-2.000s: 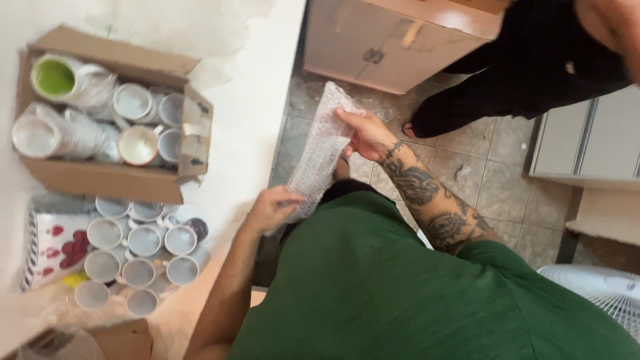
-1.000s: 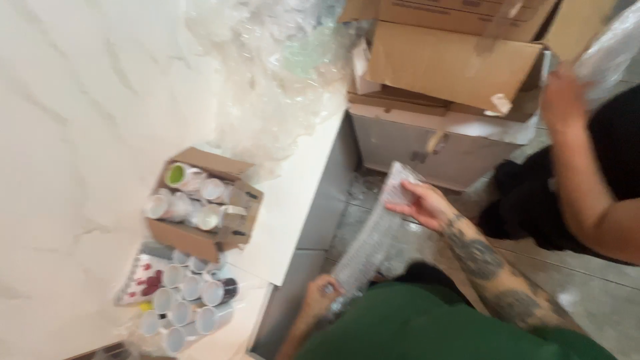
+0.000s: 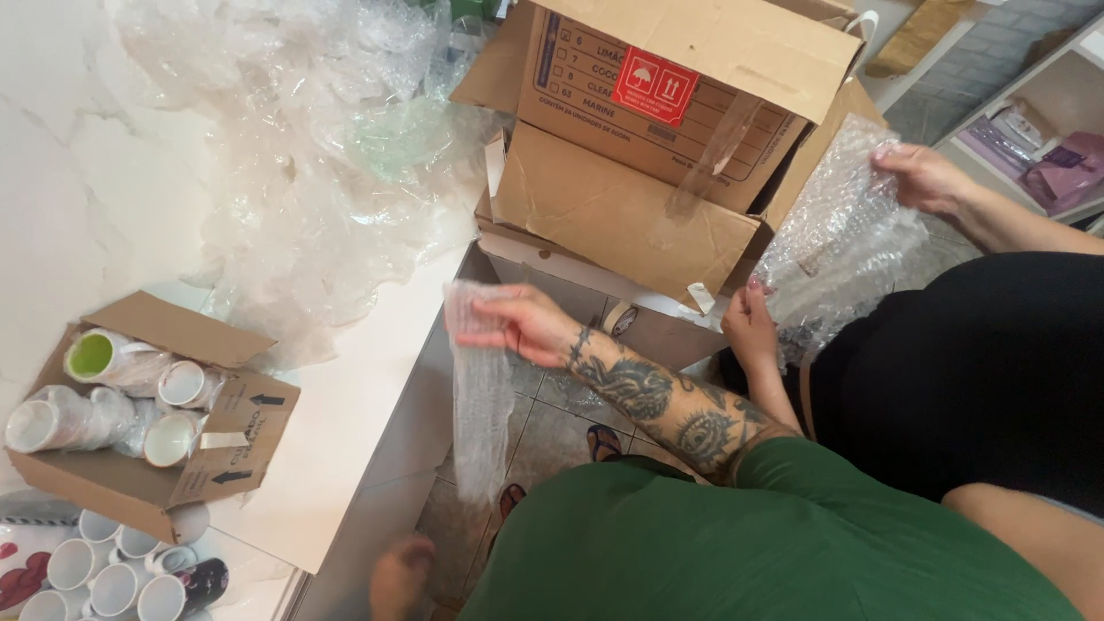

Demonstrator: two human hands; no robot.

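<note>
My right hand (image 3: 526, 326), at the end of a tattooed forearm, grips the upper end of a folded strip of bubble wrap (image 3: 485, 414), which hangs down beside the counter's edge. My left hand (image 3: 401, 569) is low in the view, blurred and apart from the strip; its fingers cannot be made out. To the left, on the white counter, an open cardboard box (image 3: 246, 435) holds several mugs in clear wrap, one with a green inside (image 3: 90, 355). More white mugs (image 3: 114, 588) stand close together below the box.
A heap of loose clear plastic wrap (image 3: 293, 181) covers the counter's far part. Open cardboard boxes (image 3: 621, 216) stand ahead. At the right, a co-worker's hands (image 3: 750, 332) hold another bubble wrap sheet (image 3: 841, 233). A tape roll (image 3: 620, 319) lies beneath the boxes.
My left hand has let go of the strip's lower end, and the strip now hangs from my right hand. The co-worker's bubble wrap has come further into view. The view has shifted.
</note>
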